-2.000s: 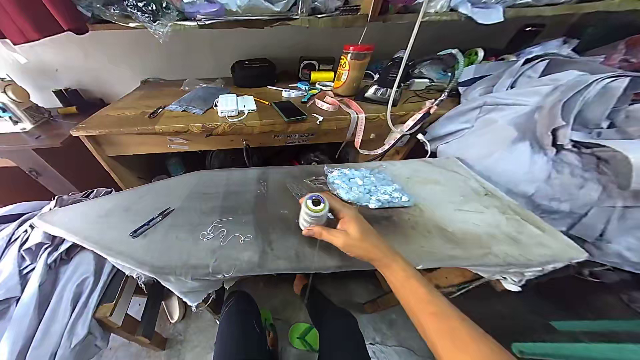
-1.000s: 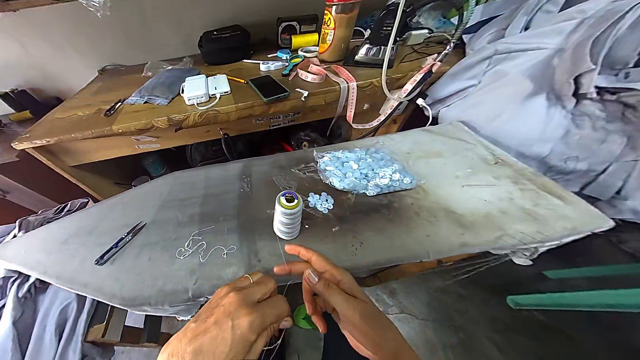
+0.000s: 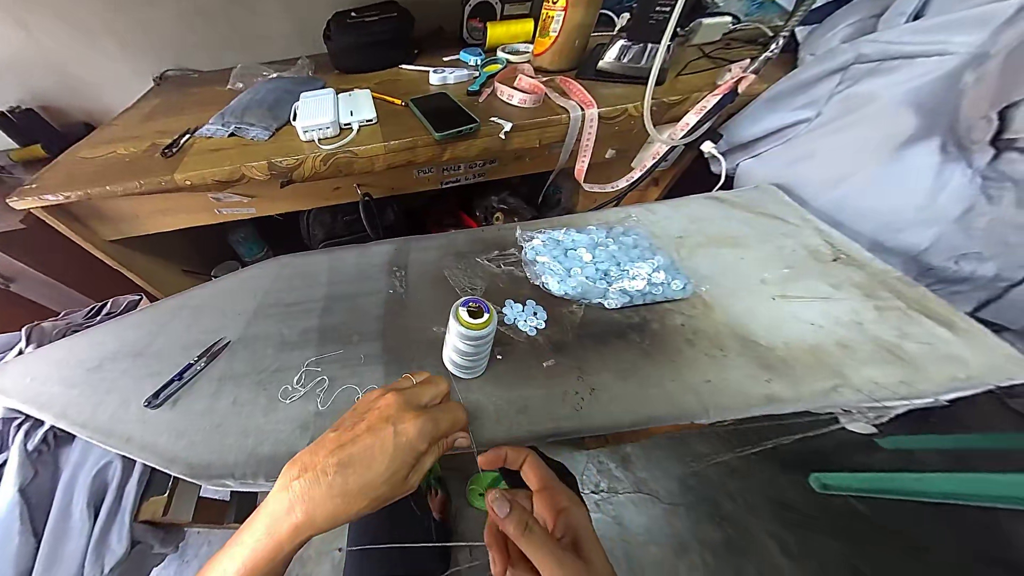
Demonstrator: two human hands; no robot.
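Note:
A cone of pale grey thread (image 3: 469,339) stands upright on the padded ironing board (image 3: 760,328). From it a fine strand runs down between my hands. My left hand (image 3: 384,452), with a ring on one finger, is closed in a pinch by this strand, left of and below the cone. Lower and to the right, my right hand (image 3: 532,512) pinches thread between curled fingers. A small pile of light blue buttons (image 3: 526,317) lies beside the cone, and a clear bag of such buttons (image 3: 604,264) behind it. Loose thread (image 3: 320,386) and thread snips (image 3: 186,374) lie at the left.
Beyond the board, a wooden desk (image 3: 296,172) holds a smartphone (image 3: 444,114), white chargers (image 3: 316,114), a pink measuring tape (image 3: 588,128), a jar (image 3: 565,32) and a black pouch (image 3: 370,36). Grey cloth (image 3: 896,144) is heaped at the right. A green bar (image 3: 920,489) sits low right.
Two seconds ago my right hand held the thread cone over the board; one second ago the cone stood on the board. Since then my left hand has moved up toward the cone. The view has moved closer.

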